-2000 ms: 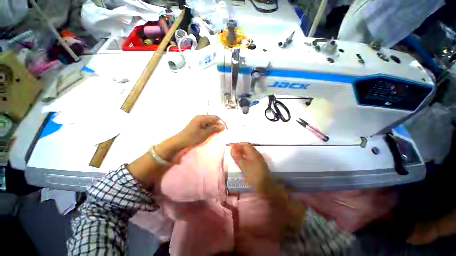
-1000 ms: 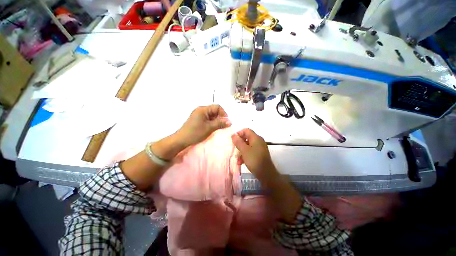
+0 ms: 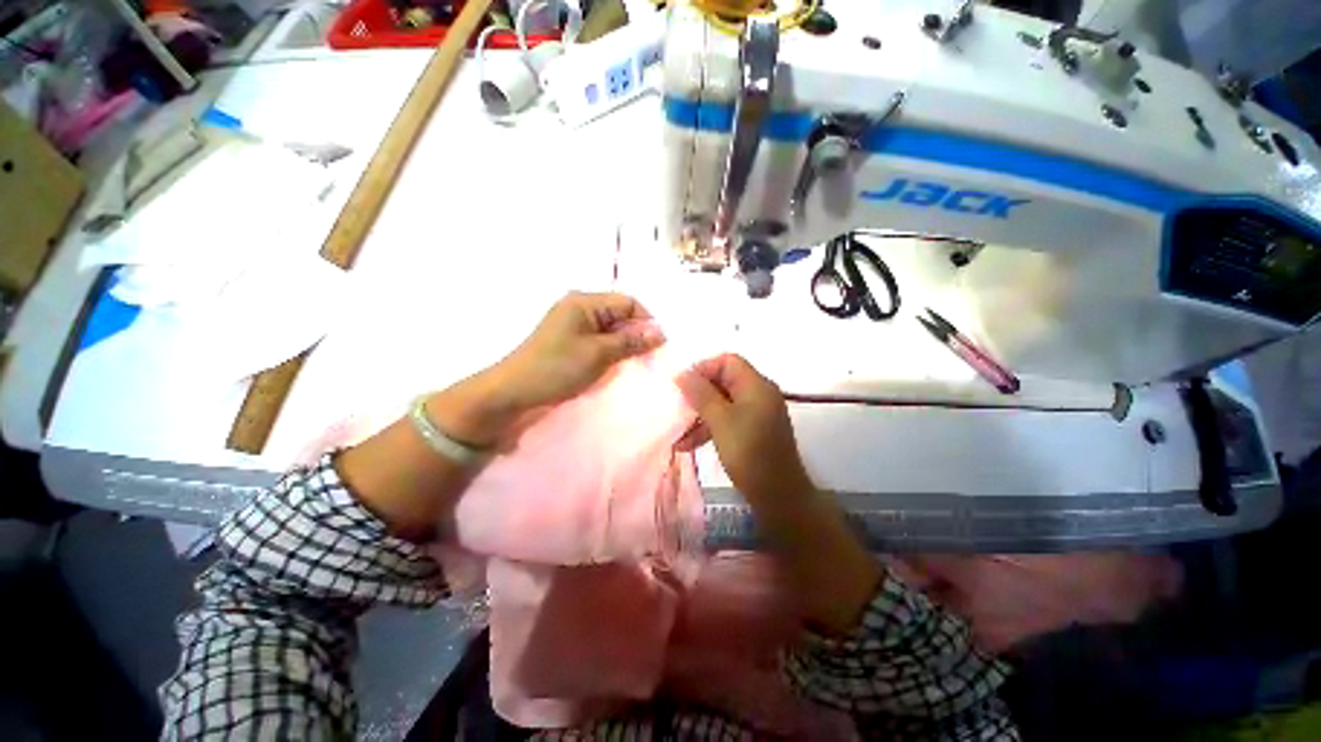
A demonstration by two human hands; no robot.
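Observation:
Pink fabric (image 3: 558, 486) lies on the table in front of me and hangs over its front edge. My left hand (image 3: 587, 348) pinches the fabric's upper edge, left of and below the presser foot (image 3: 706, 258). My right hand (image 3: 739, 413) pinches the same edge a short way to the right and slightly lower. The fabric between my fingertips is washed out by the lamp light. The fabric is in front of the needle area of the white JACK sewing machine (image 3: 942, 196), not under the foot.
Black-handled scissors (image 3: 858, 278) and pink snips (image 3: 971, 351) lie under the machine arm. A wooden ruler (image 3: 391, 160) and white pieces (image 3: 217, 247) lie at left. A power strip (image 3: 606, 84) and a red tray (image 3: 420, 26) are behind. A measuring scale (image 3: 927, 525) runs along the front edge.
My right hand has risen to the fabric edge and now pinches it beside my left hand. More pink fabric is bunched on the table edge. The camera view has shifted.

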